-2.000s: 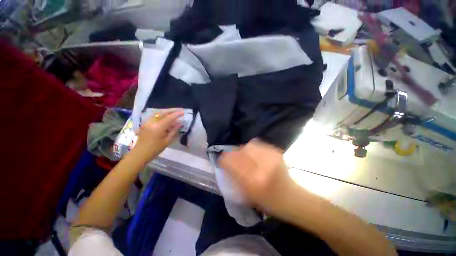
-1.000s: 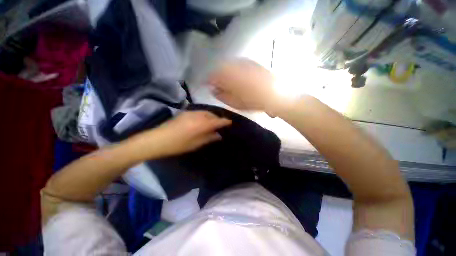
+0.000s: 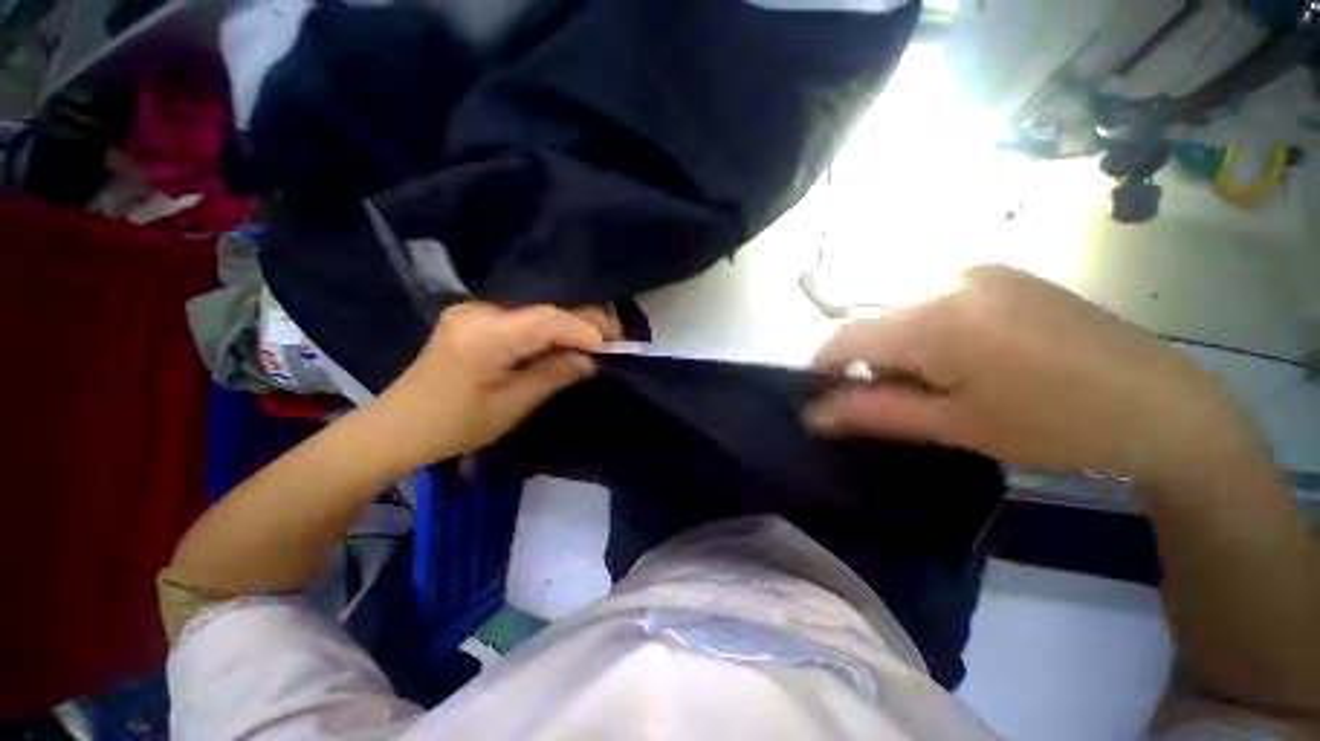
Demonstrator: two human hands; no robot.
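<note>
A large black garment lies heaped on the white sewing table and hangs over its front edge onto the lap. My left hand pinches one end of a straight edge of the black cloth. My right hand pinches the same edge further right, somewhat blurred. A thin light grey strip shows along the edge between my hands. A small grey piece shows in a fold left of my left hand. The needle area is hidden by lamp glare.
The sewing machine is at the upper right, with a bright lamp glow. A yellow ring lies beside it. Red cloth hangs at left. A blue crate is below the table edge. Pink cloth lies at upper left.
The garment has been turned, so mostly its black side shows instead of the pale panels. My hands, earlier apart and moving, now hold one black edge between them.
</note>
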